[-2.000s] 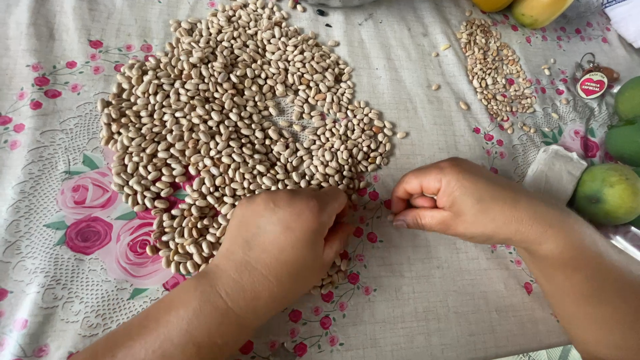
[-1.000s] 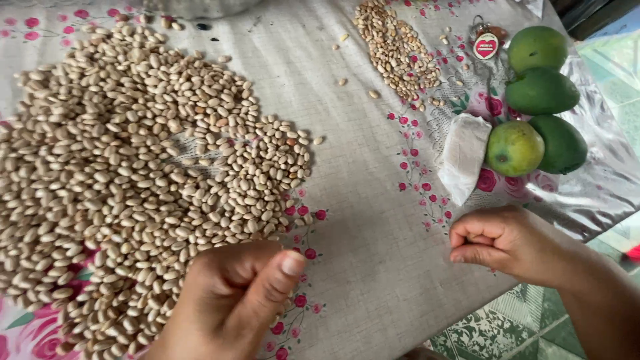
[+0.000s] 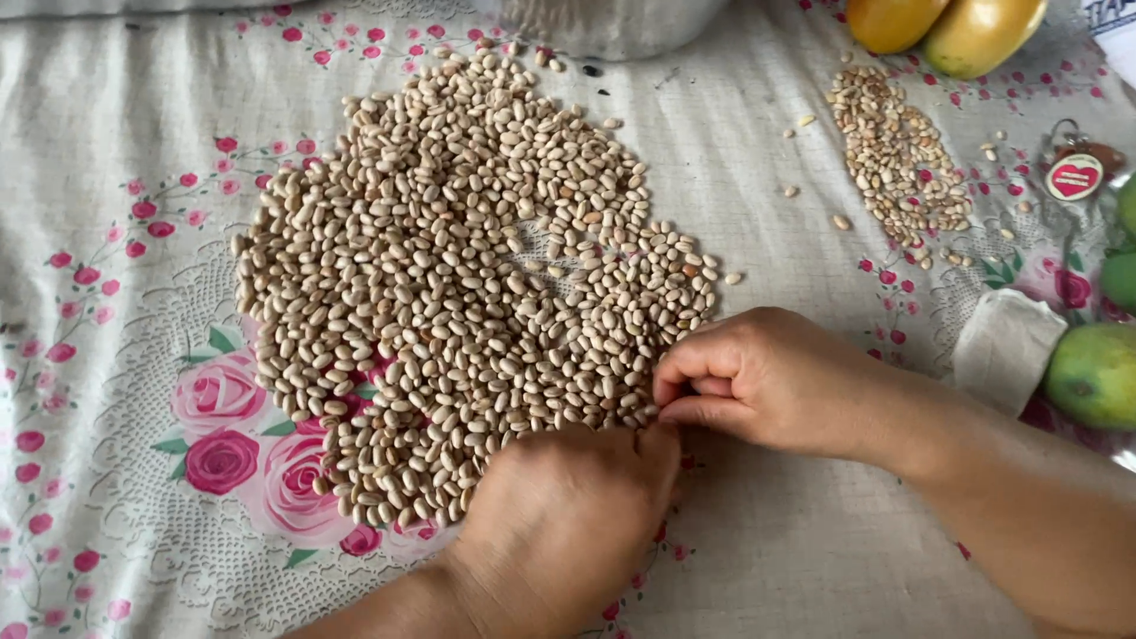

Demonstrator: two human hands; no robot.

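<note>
A wide pile of pale dried beans [image 3: 444, 257] lies spread on a floral tablecloth [image 3: 799, 550]. My left hand [image 3: 577, 497] rests over the pile's lower right edge, its fingers curled and mostly hidden beneath it. Beside it, my right hand [image 3: 754, 382] has thumb and fingers bent close together at the pile's right edge, its fingertips by the left hand's thumb. Whether either hand pinches a bean cannot be seen. Farther right lies a smaller heap of beans [image 3: 896, 160], with loose ones scattered around it.
A metal pot [image 3: 612, 27] stands at the top edge. Yellow fruits [image 3: 985, 35] lie at the upper right. On the right are a heart-marked key ring [image 3: 1074, 177], a folded white cloth or paper [image 3: 1007, 351] and green mangoes [image 3: 1096, 377].
Both hands, raised and apart one second ago, are now together at the pile's lower right edge. The view has swung back left from the mangoes.
</note>
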